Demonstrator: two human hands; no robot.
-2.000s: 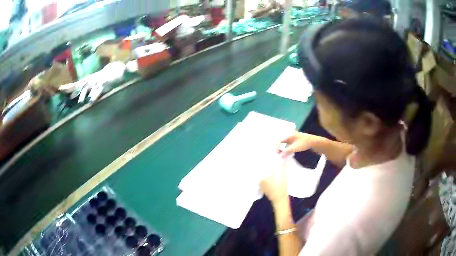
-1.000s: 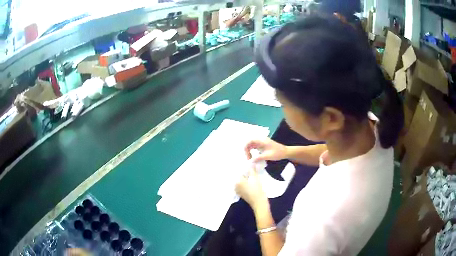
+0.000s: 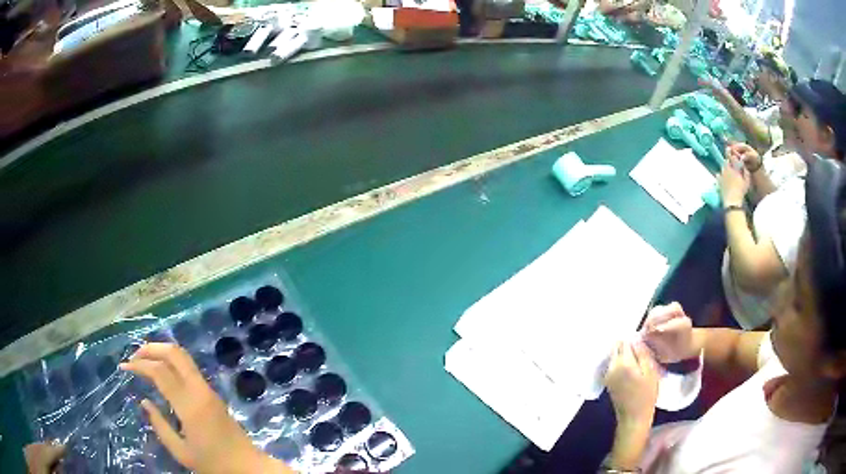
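A clear blister tray [image 3: 320,344] of glossy black round caps [image 3: 282,369] lies on the green bench in front of me. Clear wrinkled film [image 3: 102,407] with bright reflections covers its left part; the caps at its right side are exposed. My right hand [image 3: 199,412] is over the film-covered part, fingers apart, with nothing seen in it. My left hand [image 3: 44,457] is cut off at the lower left corner, by the tray's left end; its fingers are unclear.
A mint-green fan body [image 3: 577,174] lies near the pale rail [image 3: 371,213]. White sheets [image 3: 566,315] lie right of the tray, where a neighbouring worker [image 3: 742,407] handles small pieces. More workers and fans are at the upper right. A dark conveyor belt [image 3: 306,139] runs beyond the rail.
The view has turned left and down, so more of the tray shows. My right hand, only a blurred bit at the bottom edge before, is over the tray, and my left hand has appeared.
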